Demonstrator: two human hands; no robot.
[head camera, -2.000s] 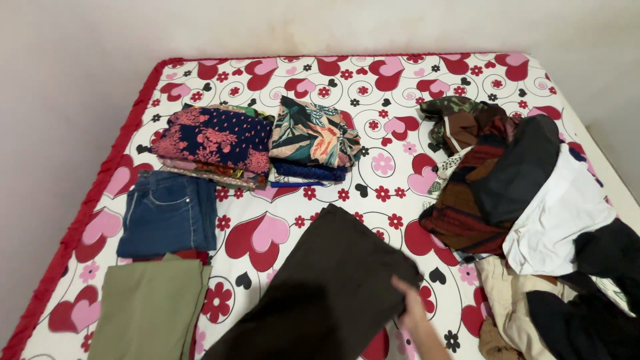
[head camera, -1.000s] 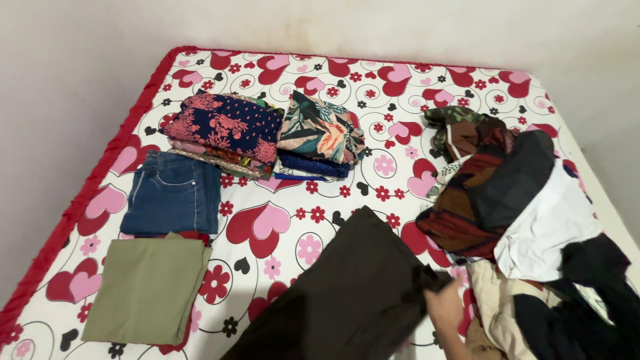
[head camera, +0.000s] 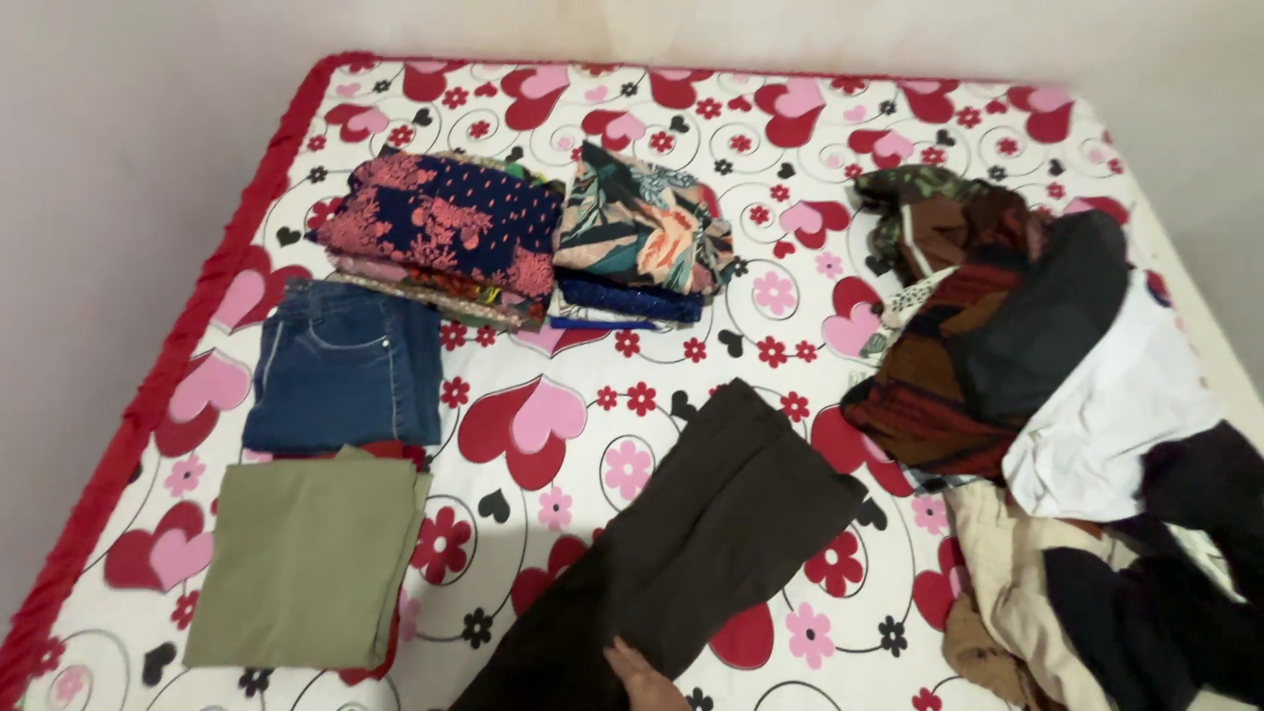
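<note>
Dark brown or black trousers (head camera: 691, 533), folded lengthwise, lie diagonally over the lower middle of the bed. My right hand (head camera: 647, 676) rests on their lower part near the bottom edge of the view, fingers lying on the cloth rather than visibly gripping it. My left hand is out of sight. Left of the trousers lies a folded olive green garment (head camera: 301, 563), with folded blue jeans (head camera: 341, 370) just above it. Behind them sit a stack topped by a navy and coral patterned cloth (head camera: 444, 217) and a second stack topped by a leaf-print cloth (head camera: 642, 222).
A loose heap of clothes covers the right side, among them a white garment (head camera: 1116, 415), a black one (head camera: 1047, 316) and a beige one (head camera: 1017, 573). The heart-print bedsheet (head camera: 533, 425) has a red ruffled edge (head camera: 212, 276) at left. Walls stand behind and at left.
My right hand has moved from the right edge of the dark trousers down to their lower part. The trousers now look narrower, their right edge lying further in.
</note>
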